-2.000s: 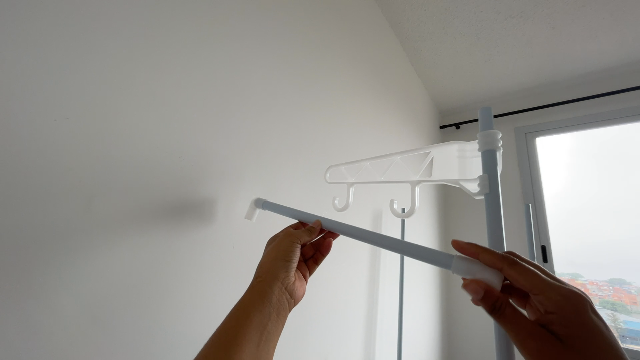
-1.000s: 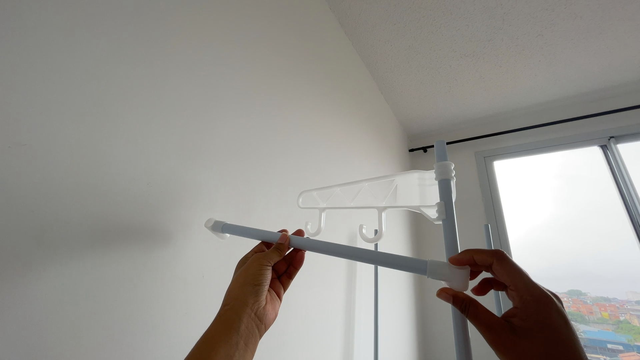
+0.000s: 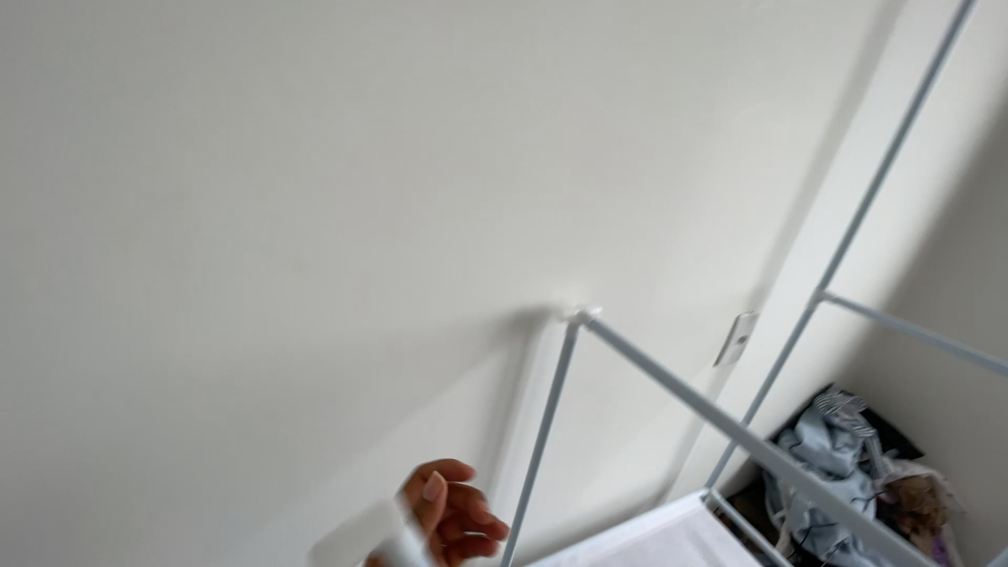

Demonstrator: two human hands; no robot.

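Note:
At the bottom centre of the head view is my left hand (image 3: 453, 512), its fingers loosely curled and its thumb raised. A blurred white elbow connector (image 3: 354, 535) and a short stretch of light grey-blue tube (image 3: 409, 543) lie just in front of this hand, overlapping it. Whether the fingers close on the tube is hidden by the blur and the frame edge. My right hand is out of view. To the right of the left hand rises a thin upright tube (image 3: 543, 441) of a rack frame, joined at its top by a white corner connector (image 3: 583, 315) to a thicker slanting tube (image 3: 685, 394).
A white panel or shelf (image 3: 630, 543) lies low within the frame. A taller upright tube (image 3: 882, 173) with a side crossbar (image 3: 913, 329) stands at the right. Clothes (image 3: 827, 457) are heaped in the corner. The wall (image 3: 276, 197) bears an outlet plate (image 3: 736, 339).
The view has swung down from the window and hook bracket to the lower frame. My right hand has left the view. The tube both hands held now shows only its blurred elbow end.

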